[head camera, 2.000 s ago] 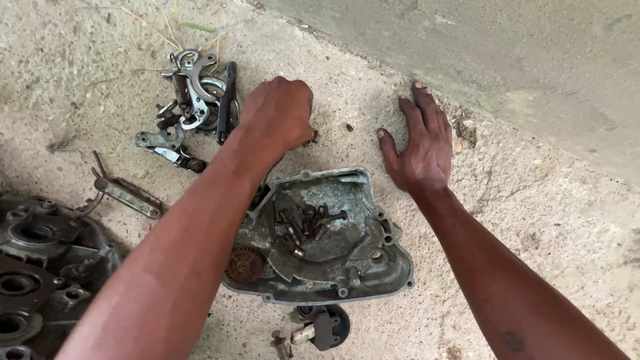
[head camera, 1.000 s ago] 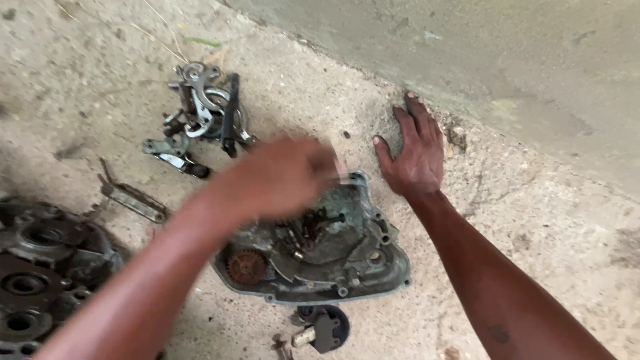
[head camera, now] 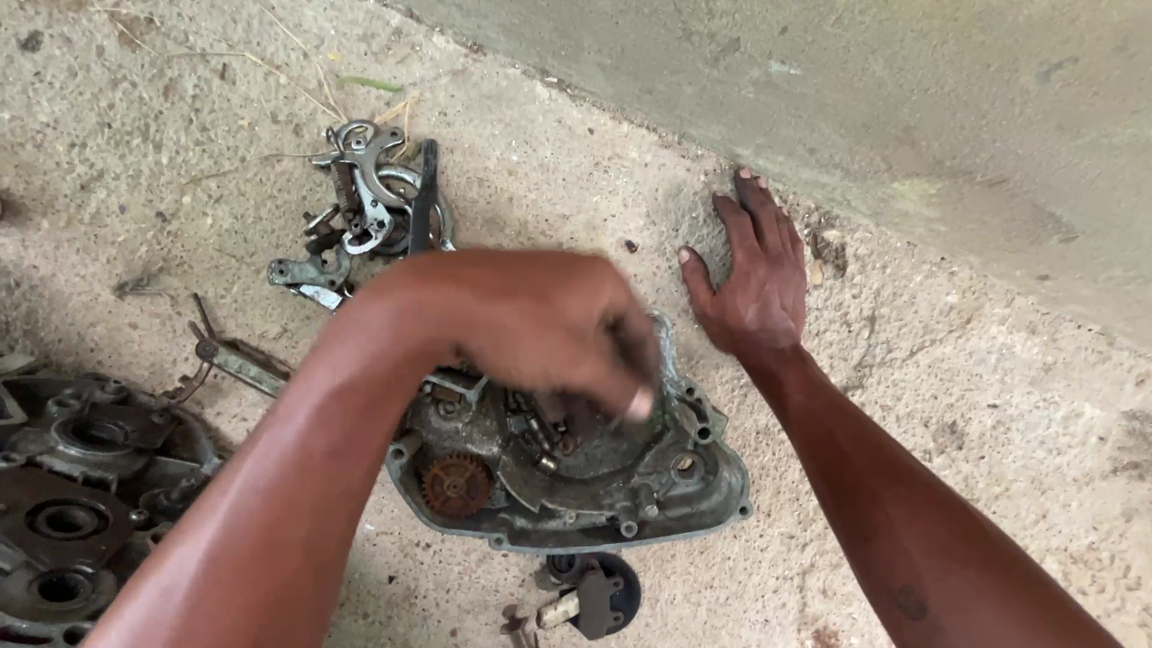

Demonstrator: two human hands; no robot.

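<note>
My left hand (head camera: 558, 333) is blurred over the upper part of a metal engine side cover (head camera: 621, 531), its fingers curled downward; whether it holds anything is hidden. Inside the cover lie several small bolts (head camera: 544, 441), partly behind the hand, and a rusty gear (head camera: 456, 484) sits at its left end. My right hand (head camera: 760, 279) rests flat on the concrete, up and to the right of the cover, fingers spread and nothing in it.
Metal levers, a spring and rings form a pile (head camera: 369, 198) at the upper left, with a black rod (head camera: 425, 193). A greasy engine case (head camera: 72, 513) lies at lower left, a thin metal linkage (head camera: 247, 369) above it. A round black part (head camera: 616, 594) lies below the cover. A wall (head camera: 855, 108) rises behind.
My left hand has moved from the ground beside the metal pile, right and down over the engine cover. My right hand has stayed planted on the concrete.
</note>
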